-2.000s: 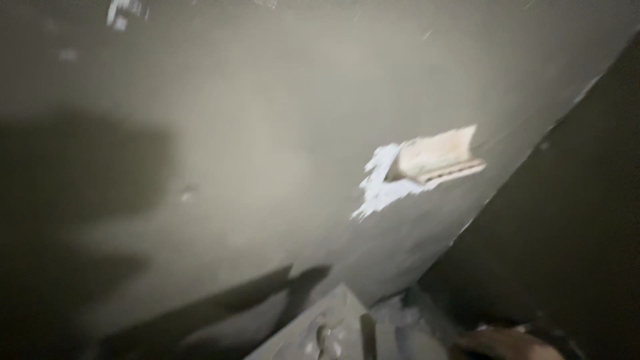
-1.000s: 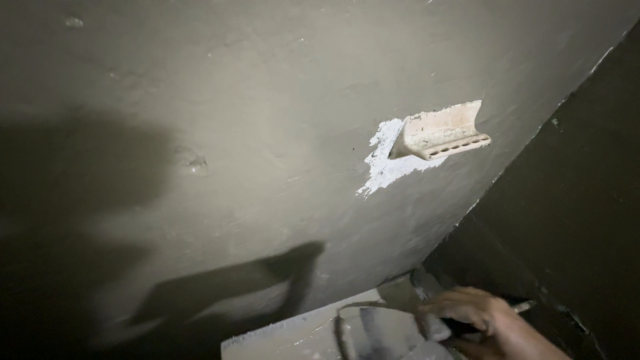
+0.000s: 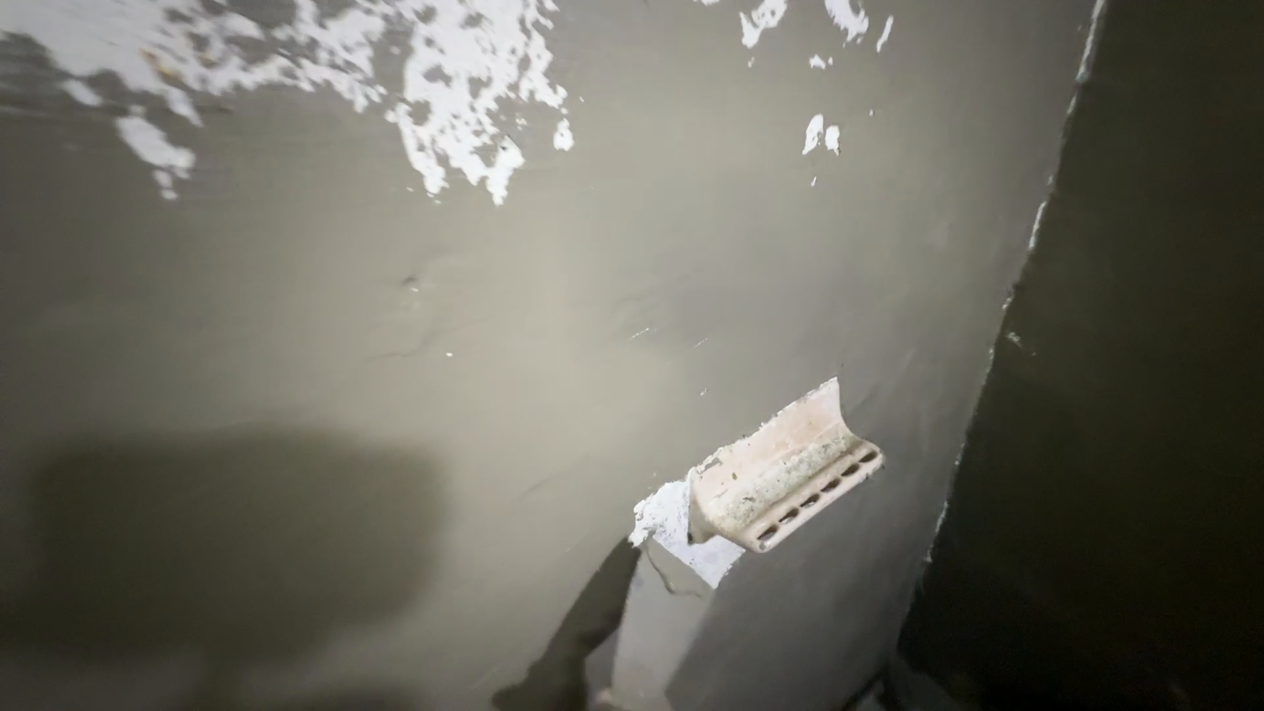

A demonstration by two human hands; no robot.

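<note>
A cream ceramic soap dish (image 3: 790, 474) with a slotted front edge is fixed to the grey-coated wall. Bare white wall (image 3: 664, 513) shows at its left side and under it. A flat, pale grey blade, apparently a putty knife (image 3: 657, 622), rises from the bottom edge, its upper end at this white patch. A darker smear marks the blade near that end. Neither my left hand nor my right hand shows clearly; a tiny pale bit at the blade's foot is too small to identify.
Large uncoated white patches (image 3: 474, 99) spread along the upper left of the wall (image 3: 553, 326), with smaller ones at the upper right. A dark adjoining surface (image 3: 1126, 415) meets the wall along a rough edge on the right. Shadows fall at lower left.
The view has shifted upward, bringing the upper white patches in. The hand seen at the lower right one second ago is out of clear view. The blade is now at the patch by the soap dish.
</note>
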